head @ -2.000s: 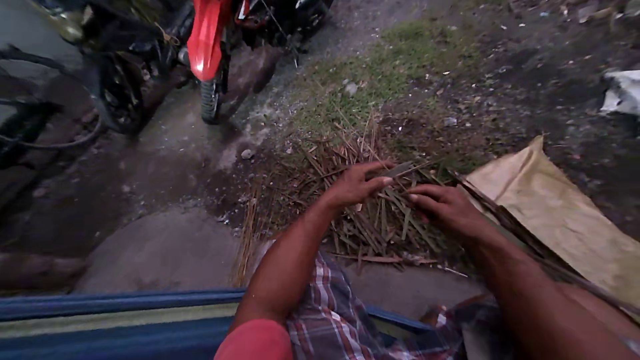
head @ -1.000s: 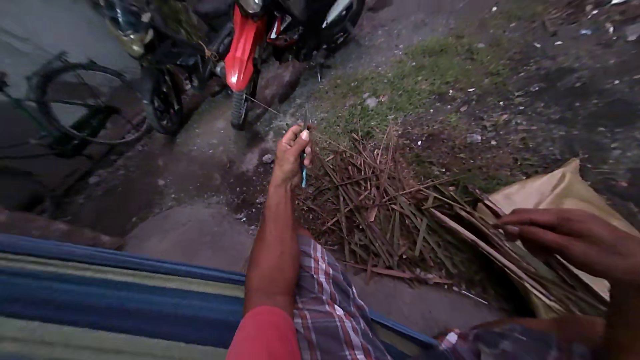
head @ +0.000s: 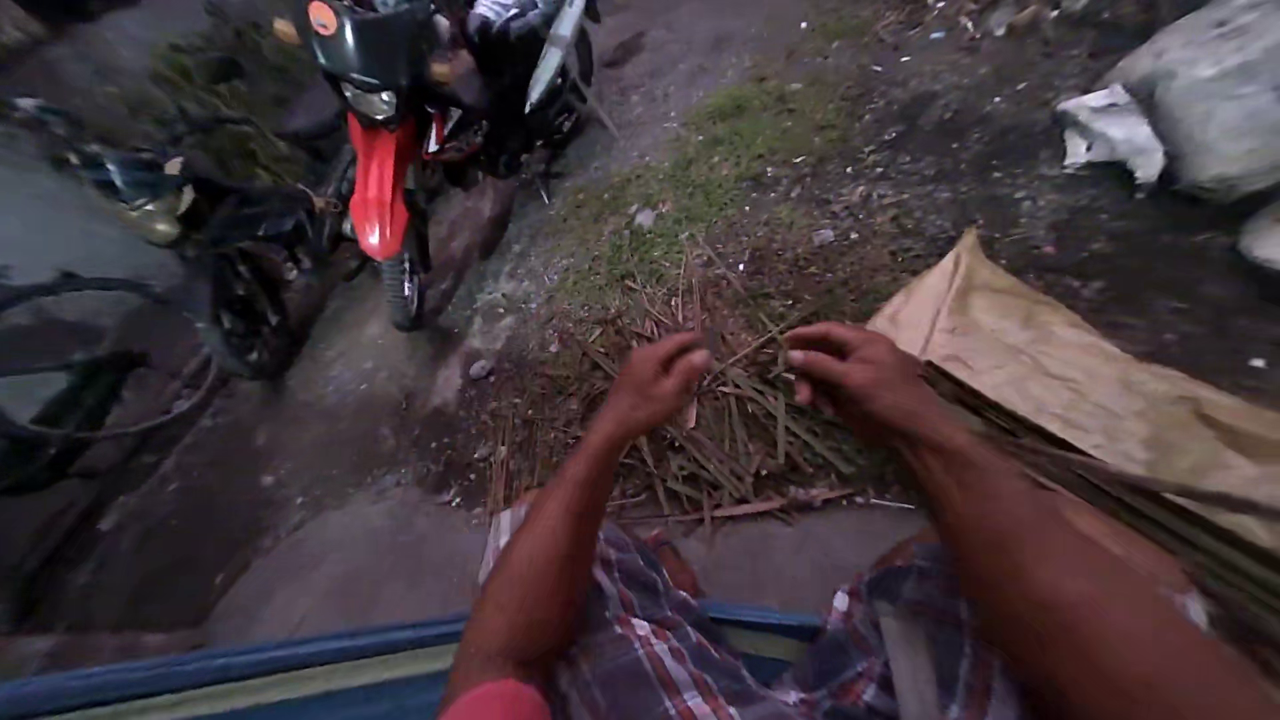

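Above a loose heap of dry, narrow plant strips (head: 720, 450), my left hand (head: 655, 385) has its thumb and fingers curled close together. My right hand (head: 860, 380) is a short way to its right, with bent fingers pointing towards the left one. A thin, pale strip (head: 745, 350) shows in the gap between the fingertips; whether either hand grips it or it lies on the heap cannot be told. Beneath my right forearm a bundle of long, dark strips (head: 1110, 475) rests along a creased, tan sheet or sack (head: 1060, 340).
A motorcycle with a red front fender (head: 380, 190) stands ahead on the left, beside another motorcycle (head: 245, 240) and a bicycle wheel (head: 100, 430). Pale sacks (head: 1210, 100) lie at upper right. A blue and pale-green striped edge (head: 330, 670) crosses below, near my plaid shorts (head: 650, 640).
One second ago my right hand was at the long strips by the tan sheet; it is now near my left hand over the heap. The left hand had been raised, holding a small turquoise-ended thing.
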